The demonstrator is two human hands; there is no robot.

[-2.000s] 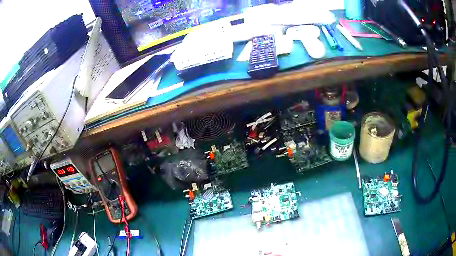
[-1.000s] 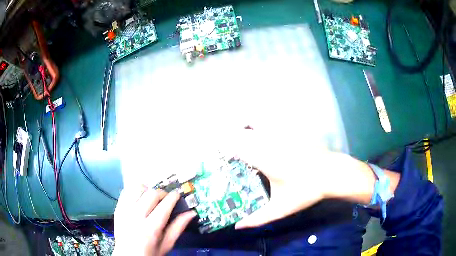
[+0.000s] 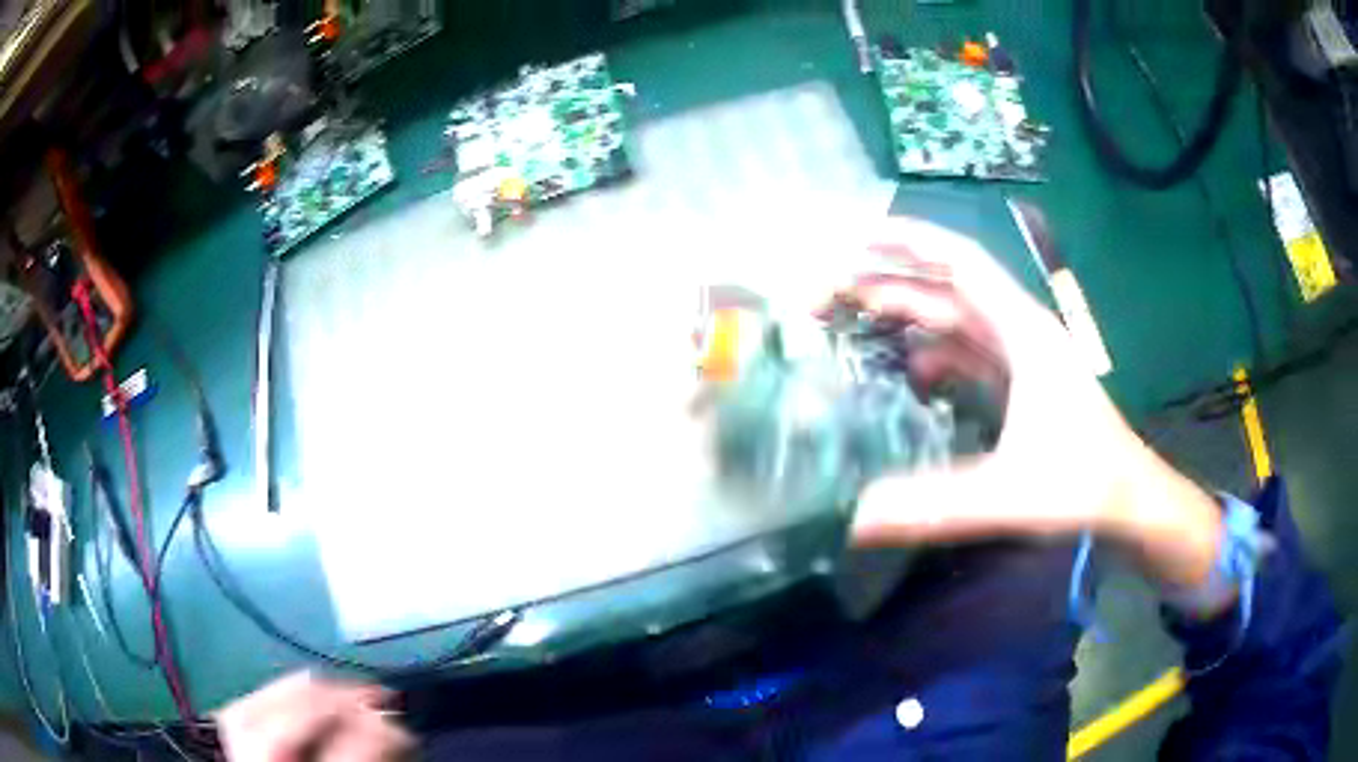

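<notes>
My right hand (image 3: 990, 402) grips a green circuit board (image 3: 812, 424) by its right side, above the right part of the pale foam mat (image 3: 462, 402). The board is blurred; an orange connector shows at its upper left. A light blue band is on my right wrist. My left hand (image 3: 316, 722) is blurred and partly cut off at the bottom edge, away from the board; whether it holds anything cannot be told. A black lead (image 3: 462, 651) ends in a plug at the mat's front edge.
Other circuit boards lie at the mat's back edge (image 3: 544, 134), back left (image 3: 328, 182) and back right (image 3: 965, 112). A flat blade with a pale handle (image 3: 1080, 317) lies right of the mat. An orange-rimmed multimeter (image 3: 93, 283), red lead and thin cables are at left.
My right hand has moved the board up and to the right. My left hand has let go of the board and moved down left. The plug end now lies visible at the mat's front edge.
</notes>
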